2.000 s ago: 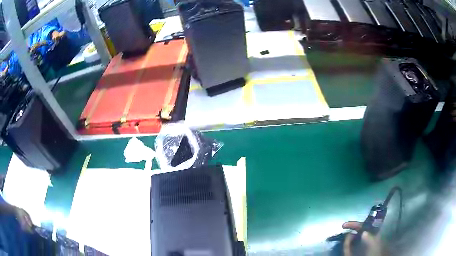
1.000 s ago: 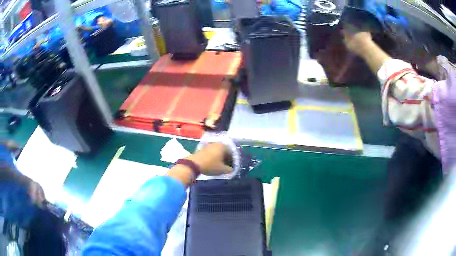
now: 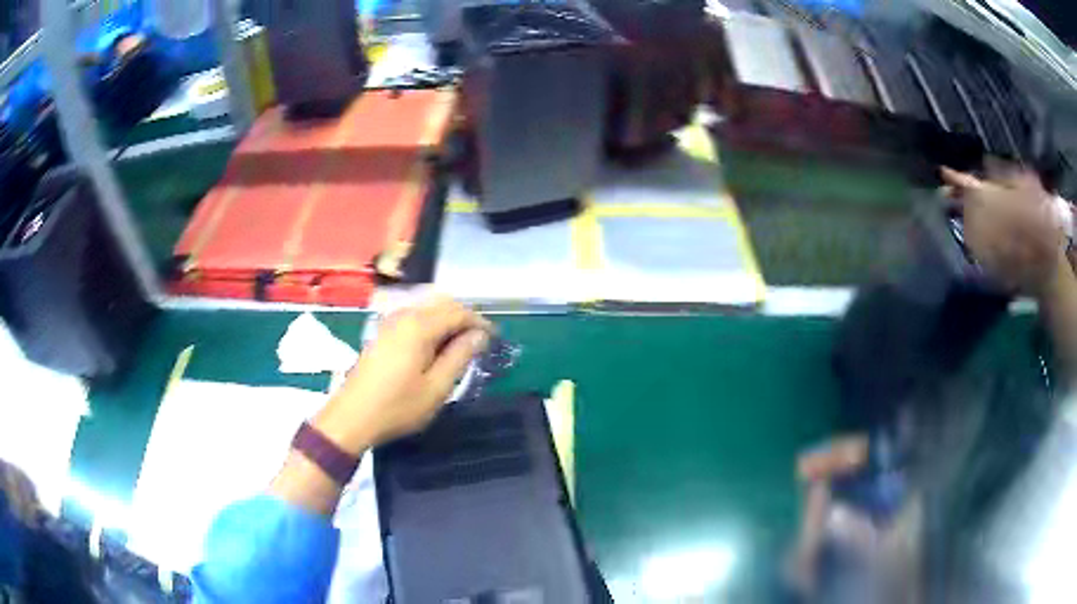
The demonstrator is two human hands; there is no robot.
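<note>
A dark housing [image 3: 478,519] with a slotted vent grille lies flat in front of me on a white sheet [image 3: 224,448]. My left hand [image 3: 413,360], with a dark wristband and blue sleeve, is over the screw container just beyond the housing's far end. It hides most of the container; its fingertips point down and whether they hold anything is hidden. Clear film [image 3: 498,356] shows beside it. My right hand [image 3: 833,466] is at the lower right, strongly blurred; a dark shape is by its fingers, but I cannot tell what it holds.
Crumpled white paper [image 3: 314,345] lies left of the container. Beyond are red-orange boards [image 3: 313,212] and a standing unit [image 3: 540,136] on grey-white pads [image 3: 508,262]. Another person's hand [image 3: 1010,224] reaches in at right, above a blurred dark unit.
My left hand came in from the left to the container and is still there. My right hand, earlier holding the screwdriver, is blurred. The other person's hand has moved to the right-hand unit.
</note>
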